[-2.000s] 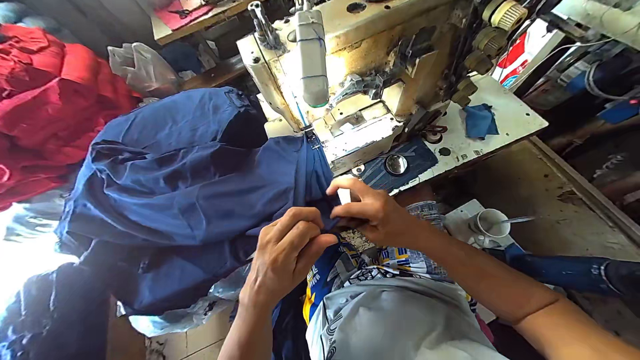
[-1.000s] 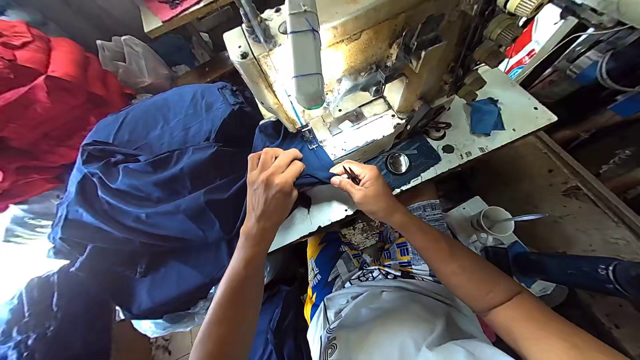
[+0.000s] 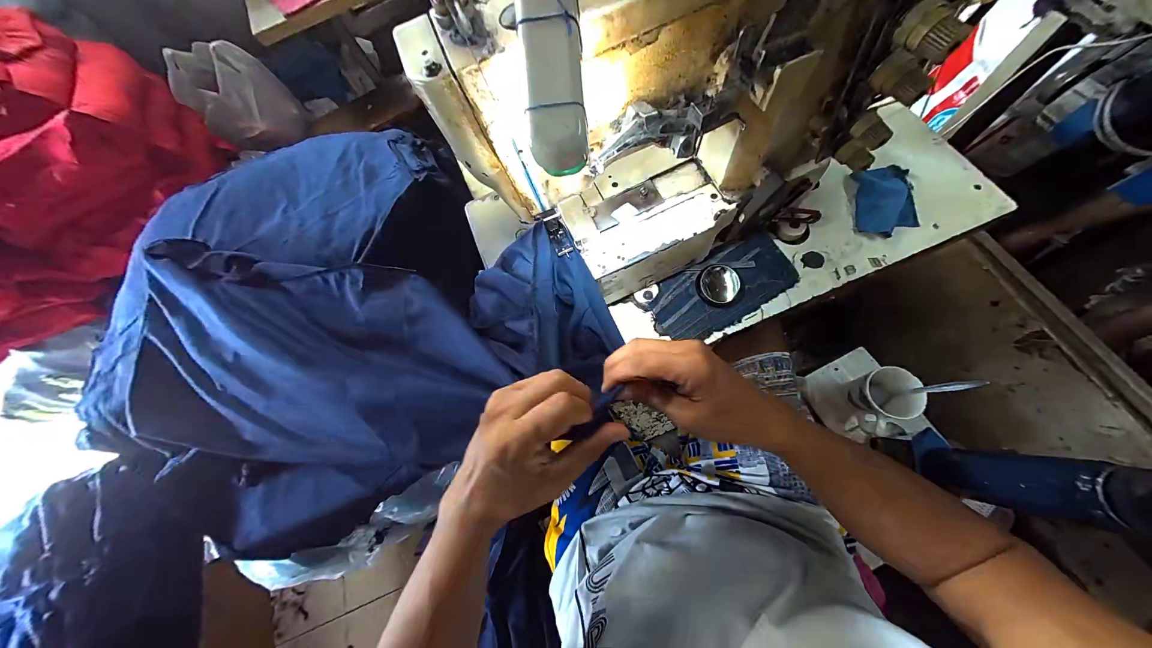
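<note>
Navy blue fabric [image 3: 360, 333] spreads from the left to the sewing machine [image 3: 657, 198], where a narrow part lies under the presser foot [image 3: 556, 232]. Its near edge runs down over my lap. My left hand [image 3: 531, 441] pinches this edge between thumb and fingers. Close beside it on the right, my right hand [image 3: 693, 387] grips the same edge with curled fingers. Whether the right hand also holds a small tool is hidden.
A round metal dish [image 3: 720, 284] sits on a dark cloth patch on the machine table [image 3: 954, 193], near a blue scrap [image 3: 884, 200]. Red fabric [image 3: 81, 171] is heaped at left. A mug [image 3: 893, 392] with a spoon stands low at right. A plastic bag [image 3: 236, 94] lies behind.
Both hands have moved from beside the presser foot back toward my lap, still at the navy fabric. The fabric between foot and hands now hangs over the table's front edge.
</note>
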